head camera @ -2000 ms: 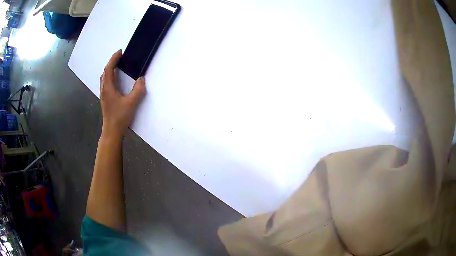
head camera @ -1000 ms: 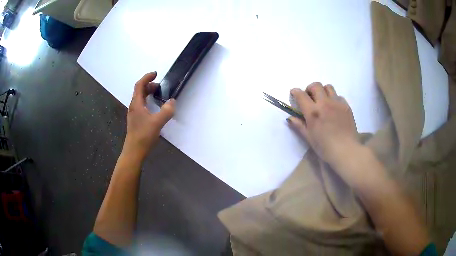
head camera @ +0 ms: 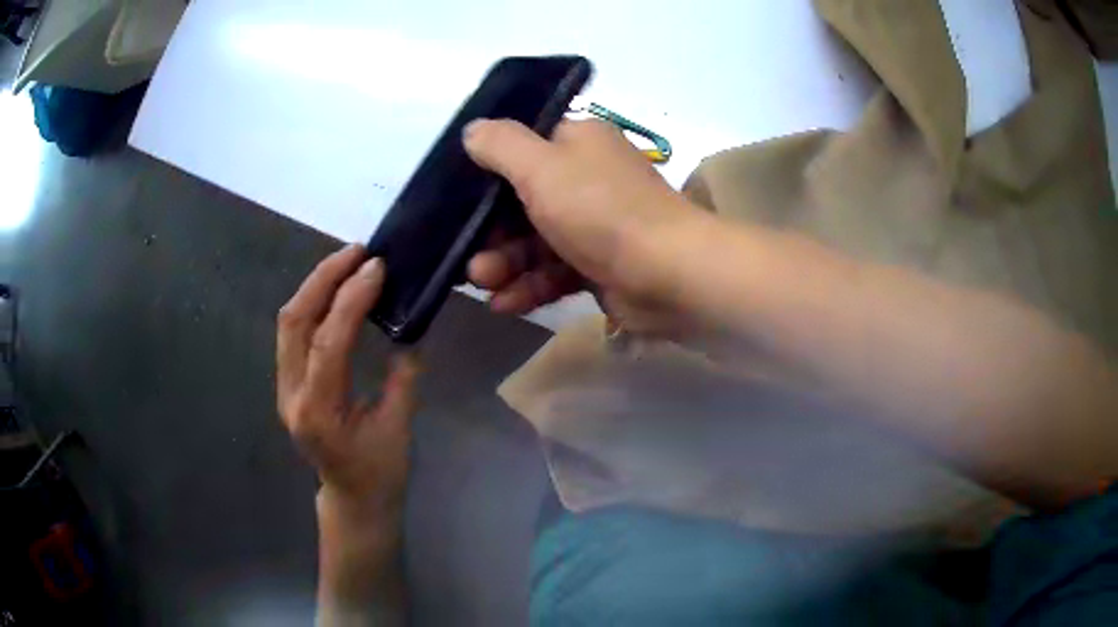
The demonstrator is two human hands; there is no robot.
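Observation:
A black mobile phone (head camera: 429, 202) is held above the near edge of the white table, its dark face up. My right hand (head camera: 589, 208) grips its upper part, with the thumb on the face and the fingers underneath. My left hand (head camera: 343, 367) is at its lower end, fingertips at the left edge and thumb by the bottom corner; whether it bears the phone is unclear. Green and yellow thread snips (head camera: 638, 132) lie on the table just beyond my right hand. A tan jacket (head camera: 846, 184) covers the right side and hangs over the near edge, partly hidden by my right forearm.
The white worktable (head camera: 294, 123) runs across the top. A pale container (head camera: 92, 43) and a teal thing (head camera: 80, 116) are at the upper left. Grey floor (head camera: 159, 319) lies at the left, with a blurred red object (head camera: 61, 561) at the lower left. Teal clothing is at the bottom.
The phone has risen off the table and come nearer. My right hand has let go of the snips and moved left onto the phone. My left hand has moved lower. The jacket has shifted left.

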